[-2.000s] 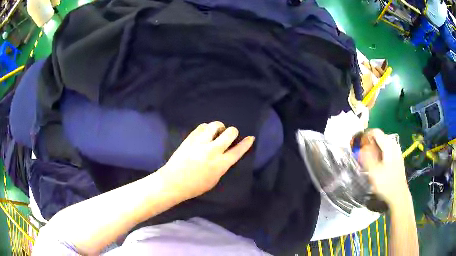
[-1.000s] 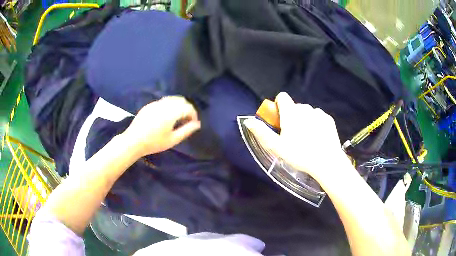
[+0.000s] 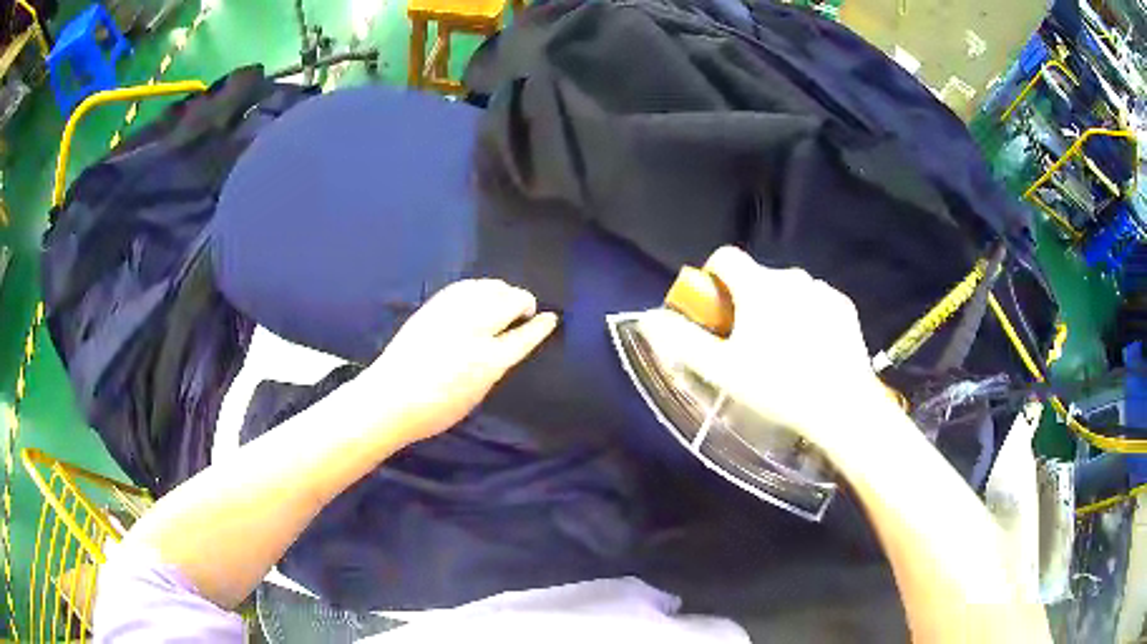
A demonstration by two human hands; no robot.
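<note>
A large dark garment (image 3: 679, 151) lies heaped in folds over the table and partly over the padded form (image 3: 346, 214), whose smooth navy rounded end shows at the left. My left hand (image 3: 472, 333) rests on the dark cloth beside the form, thumb and fingertips close together at the cloth; whether they pinch it is hard to tell. My right hand (image 3: 767, 340) is closed around the wooden handle of the steam iron (image 3: 723, 434). The iron's pointed, pale-rimmed plate is on the dark cloth, its tip towards my left hand.
A yellow-and-black hose (image 3: 937, 315) runs from the iron to the right. White cover cloth (image 3: 271, 367) shows at left. A yellow wire cart (image 3: 76, 535) stands at lower left, a blue stool (image 3: 88, 57) at upper left, and a yellow-orange stool (image 3: 455, 19) beyond the table.
The iron came from the right side onto the cloth, and its handle is now clearly gripped. The garment shifted right, baring the form's rounded end. Over the last second both hands moved slightly.
</note>
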